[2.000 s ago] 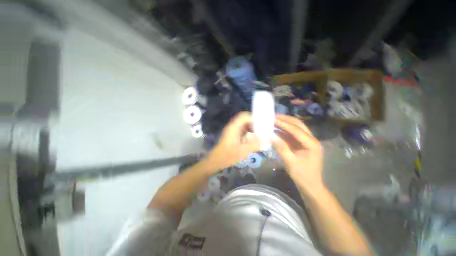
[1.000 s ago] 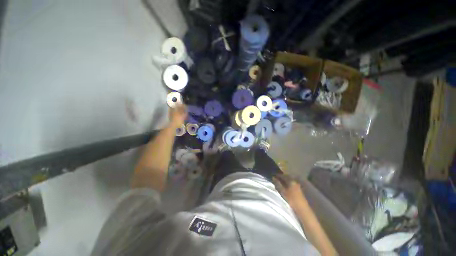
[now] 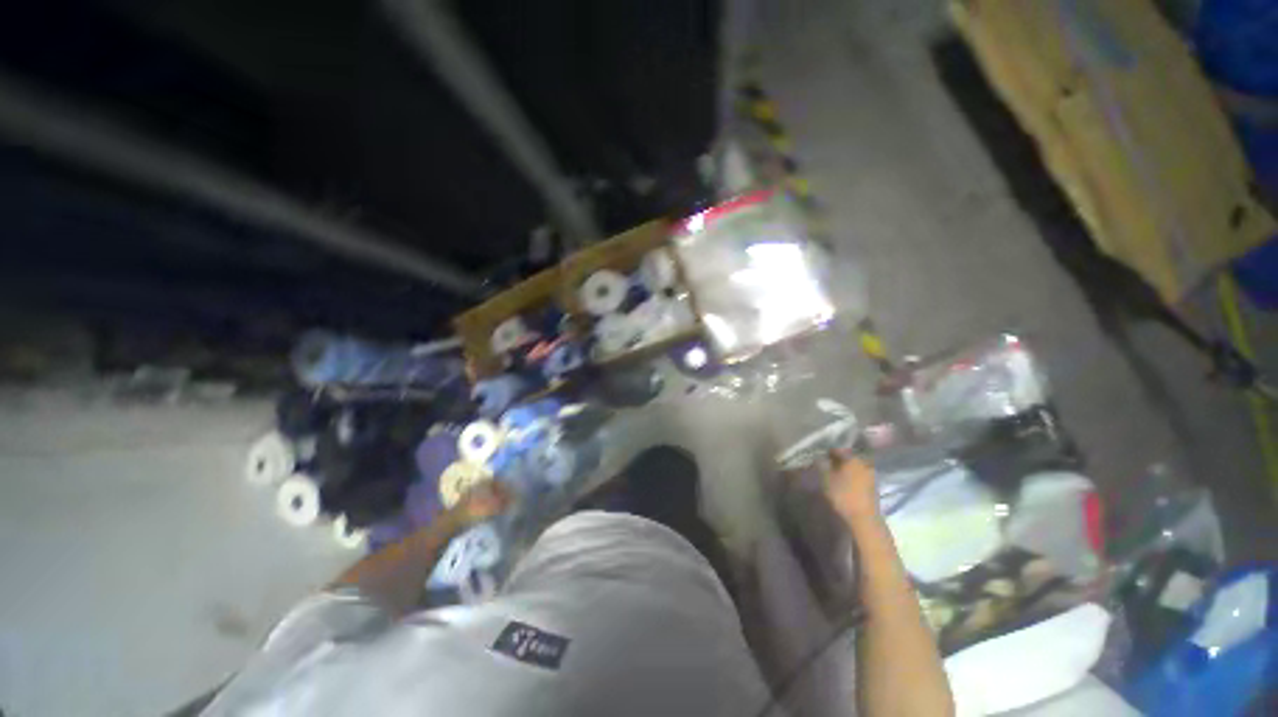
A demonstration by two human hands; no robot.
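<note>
Rolls of tape or thread stand on the floor in front of me, among them a cream roll (image 3: 460,483), a white roll (image 3: 478,443) and pale blue rolls (image 3: 465,556). My left hand (image 3: 484,502) is blurred and overlaps the edge of this group, beside the cream roll; I cannot tell whether it touches or holds anything. My right hand (image 3: 849,483) is out to the right, just below a loose white strip-like item (image 3: 821,437). Its fingers are blurred, and whether it grips anything is unclear.
A brown cardboard box (image 3: 578,266) holds rolls, with a shiny clear plastic bag (image 3: 761,287) beside it. White rolls (image 3: 297,499) stand by the pale wall at left. Plastic-wrapped items (image 3: 974,385) lie at right. A large brown board (image 3: 1107,133) is upper right.
The white item held between both hands two seconds ago is no longer seen in them. The view has swung to the right. My right hand has moved from beside my lap outward.
</note>
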